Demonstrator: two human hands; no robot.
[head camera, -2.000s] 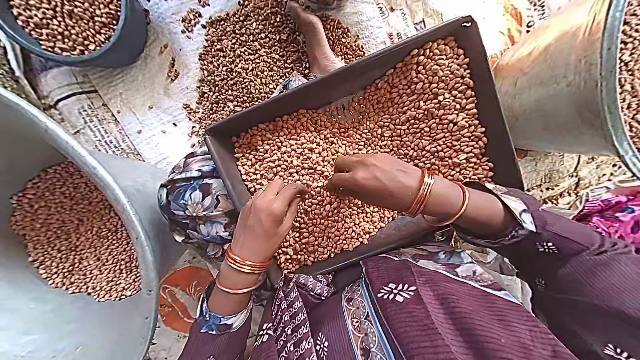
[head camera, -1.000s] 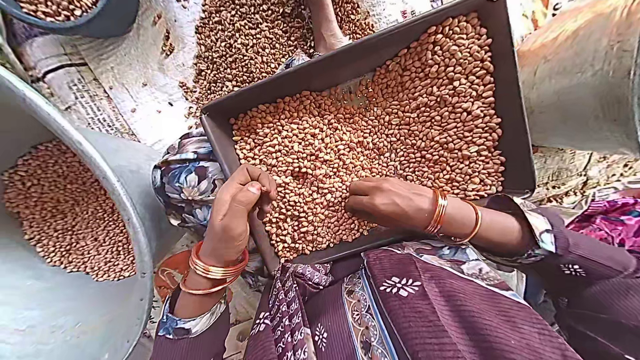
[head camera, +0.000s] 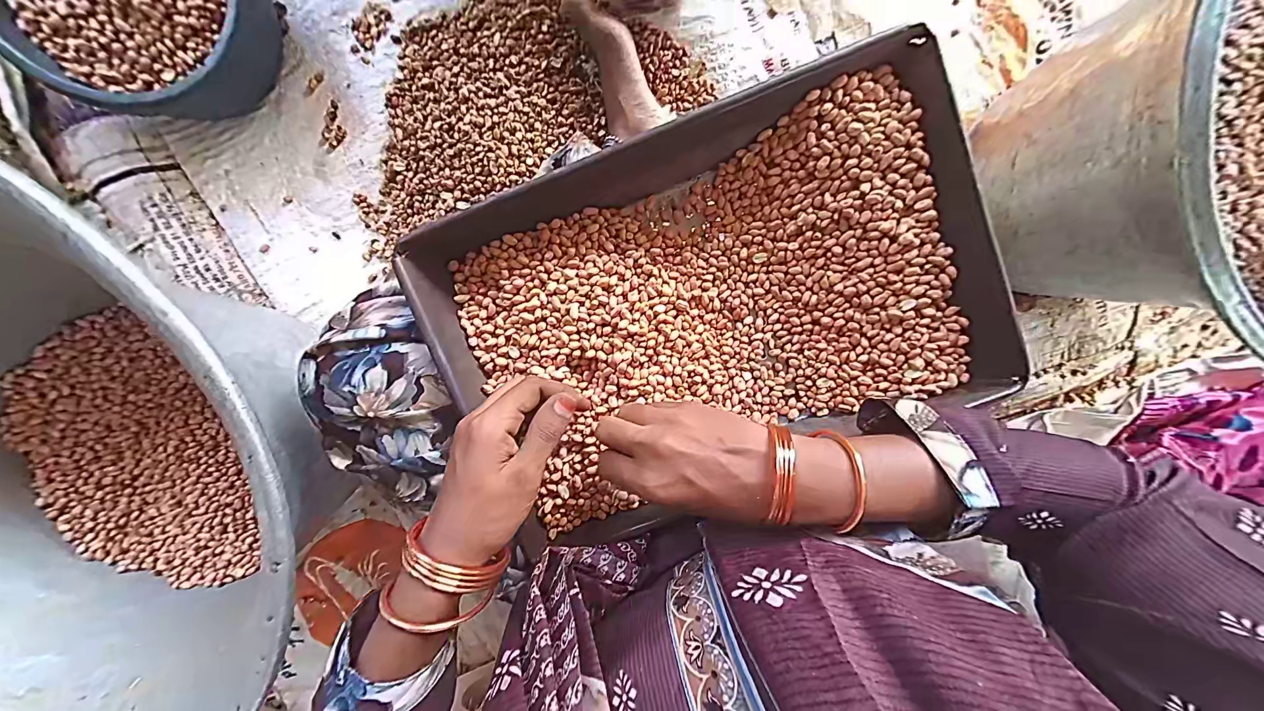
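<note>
A dark rectangular tray (head camera: 691, 148) rests tilted on my lap, with a layer of shelled peanuts (head camera: 839, 237) spread in it. Over the tray's near left part is my left hand (head camera: 509, 459), its thumb and index finger brought close together; whether a peanut is between them cannot be made out. Just to its right, my right hand (head camera: 681, 459) lies low on the peanuts with its fingers curled down, and its fingertips are partly hidden. The two hands are close but apart. Orange and gold bangles circle both wrists.
A large metal pot (head camera: 232, 395) with peanuts stands at left, a blue-grey tub (head camera: 232, 74) of peanuts at upper left, another metal vessel (head camera: 1086, 188) at right. Beyond the tray, a heap of smaller brown pieces (head camera: 464, 118) lies on a printed sheet (head camera: 286, 227), beside a bare foot (head camera: 617, 69).
My left hand has moved from the tray's left edge in over the peanuts, toward my right hand. My right hand has shifted toward the tray's near edge.
</note>
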